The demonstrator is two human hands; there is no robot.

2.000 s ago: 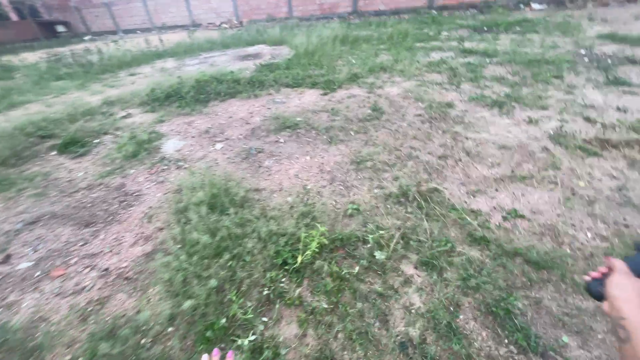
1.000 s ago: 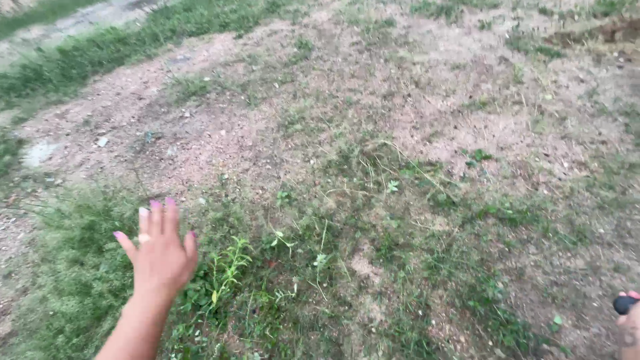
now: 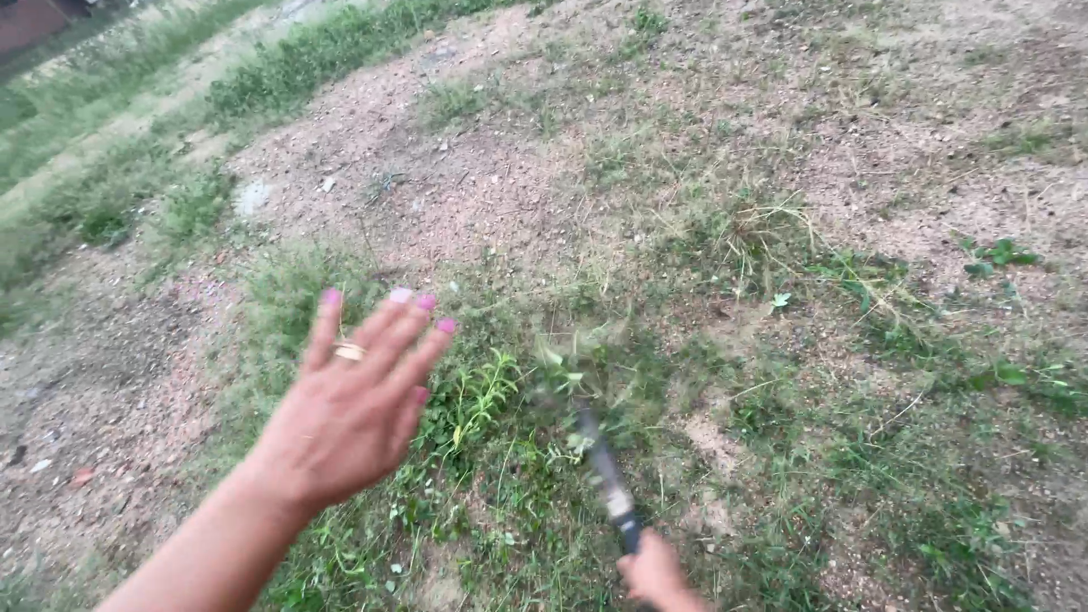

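My left hand (image 3: 357,408), with pink nails and a ring, is held out over the weeds at left of centre, fingers apart and holding nothing. Just right of its fingers grows a light green leafy weed (image 3: 484,395). At the lower middle, my right hand (image 3: 659,569) is closed on the black handle of a long-bladed tool (image 3: 605,467), blurred by motion. Its blade points up and left into low weeds (image 3: 586,365), where its far end is hidden or blurred, so its exact kind cannot be told.
Bare gravelly soil (image 3: 476,204) with small stones lies beyond the hands. A pale flat patch (image 3: 251,197) shows at upper left, near thicker grass (image 3: 297,72). Dry grass stalks (image 3: 756,225) lie right of centre. A reddish-brown structure (image 3: 34,21) stands at the top left corner.
My right hand has come in from the right edge to the lower middle, and the tool's blade now shows. My left hand, only fingertips at first, came into view and stays raised with fingers apart.
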